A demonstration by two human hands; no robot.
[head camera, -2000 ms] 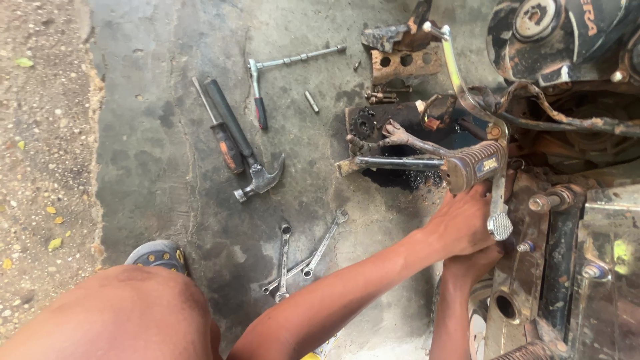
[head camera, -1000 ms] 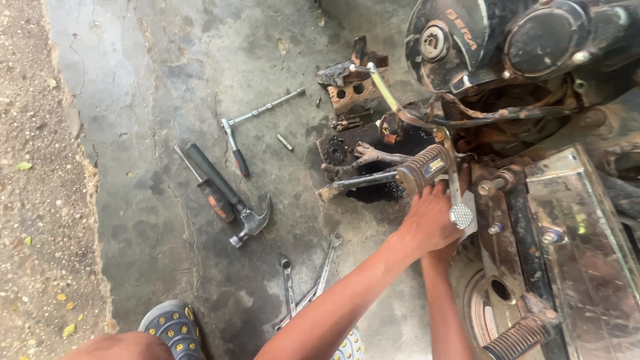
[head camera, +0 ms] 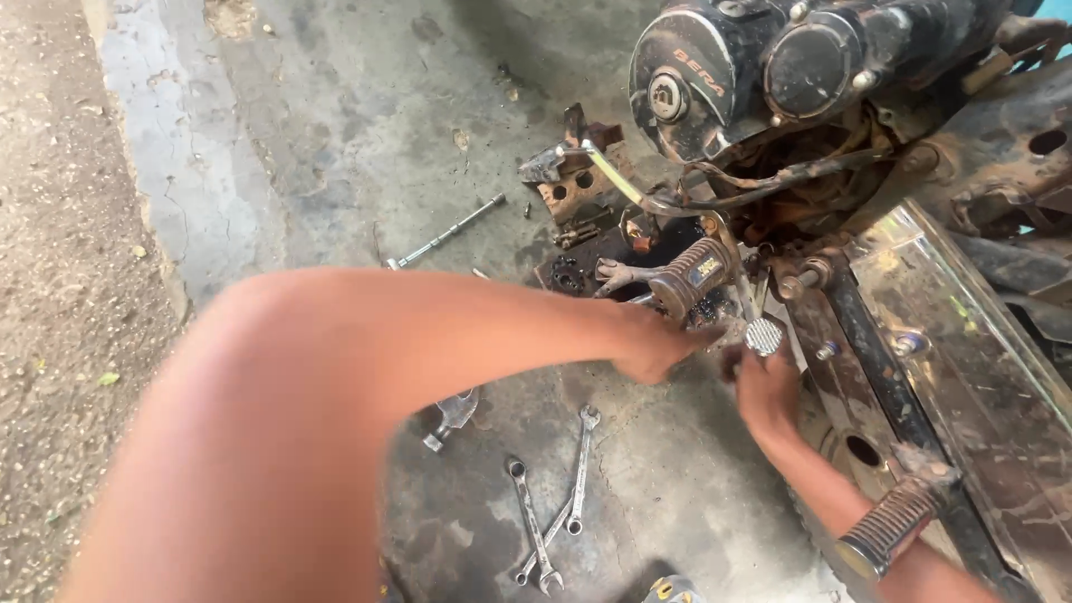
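My left hand (head camera: 657,343) is just below the ribbed rubber footpeg (head camera: 691,276), blurred, with a finger stretched right; whether it holds anything cannot be told. My right hand (head camera: 766,385) is raised beside the round knurled tip of a foot pedal (head camera: 764,337), fingers curled and partly behind it; its grip is hidden. Both are close to the lower side of a dirty motorcycle engine (head camera: 712,92). Under the footpeg, oily metal parts lie on the concrete floor, among them a dark sprocket-like part (head camera: 567,274) and a rusty bracket with holes (head camera: 578,188).
Combination wrenches (head camera: 536,523) lie crossed on the concrete. The claw hammer's head (head camera: 452,419) shows below my left forearm, which covers its handle. A bar-like tool (head camera: 448,230) lies above that arm. A second footpeg (head camera: 896,523) juts over my right forearm.
My hands were together behind the footpeg; now they are apart, the left drawn leftward. My left elbow has swung up, covering the hammer's handle. The view has shifted.
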